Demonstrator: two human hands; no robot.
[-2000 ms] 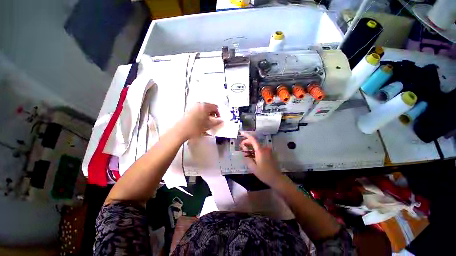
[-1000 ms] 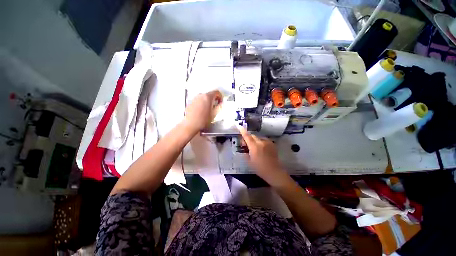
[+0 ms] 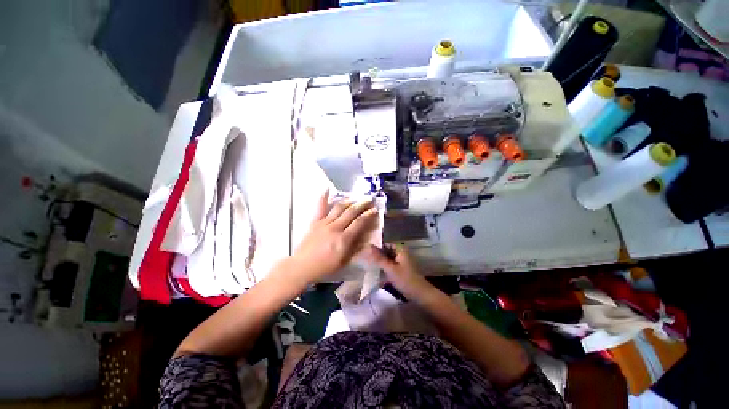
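Observation:
A white fabric piece (image 3: 371,232) lies at the presser foot (image 3: 374,185) of the overlock machine (image 3: 464,108), and its lower end hangs over the table's front edge. My left hand (image 3: 337,233) lies flat on this piece, fingers spread, just below the needle area. My right hand (image 3: 393,267) is at the table's front edge, fingers curled around the fabric's right edge; a small dark thing shows at its fingers, too blurred to name. More pale fabric (image 3: 376,307) lies below the table edge, at my lap.
Layered white strips (image 3: 268,176) and a red band (image 3: 172,228) lie on the table's left. A white tray (image 3: 288,52) stands behind. Thread cones (image 3: 627,176) and black fabric (image 3: 703,184) are at the right. Mixed scraps (image 3: 615,319) lie below the table at right.
My left hand has moved down and opened flat on the fabric. My right hand has moved down from the needle area to the table's front edge. The camera view has shifted slightly.

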